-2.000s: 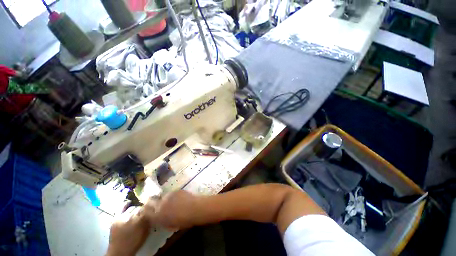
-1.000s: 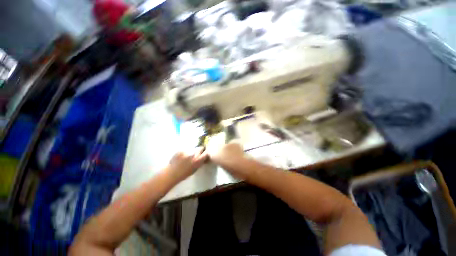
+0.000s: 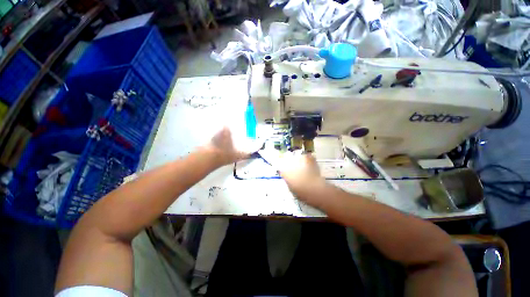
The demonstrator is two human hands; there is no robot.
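Observation:
The off-white brother sewing machine (image 3: 383,96) stands across the white table. My left hand (image 3: 228,146) is just left of the needle area (image 3: 290,139), its fingertips pointing right under the lamp glare. My right hand (image 3: 301,169) is in front of the presser foot and brass-coloured guide (image 3: 303,144), blurred and overexposed. The fingertips of both hands are close together. A small pale bit of material seems to lie between them, but glare and fingers hide its shape and my grip. The blue lamp sleeve (image 3: 250,120) is just above the left fingertips.
Snips (image 3: 361,162) and a white pen-like stick (image 3: 380,168) lie right of my right hand. An olive-grey tray (image 3: 453,190) is at the table's right end. Blue crates (image 3: 110,156) with cloth stand at left. A cloth bin (image 3: 504,261) is at lower right. Pale cloth (image 3: 372,26) is heaped behind.
The view has swung left and steadied, so the machine appears level and more crates show. Both hands remain by the needle, now slightly farther apart at the wrists.

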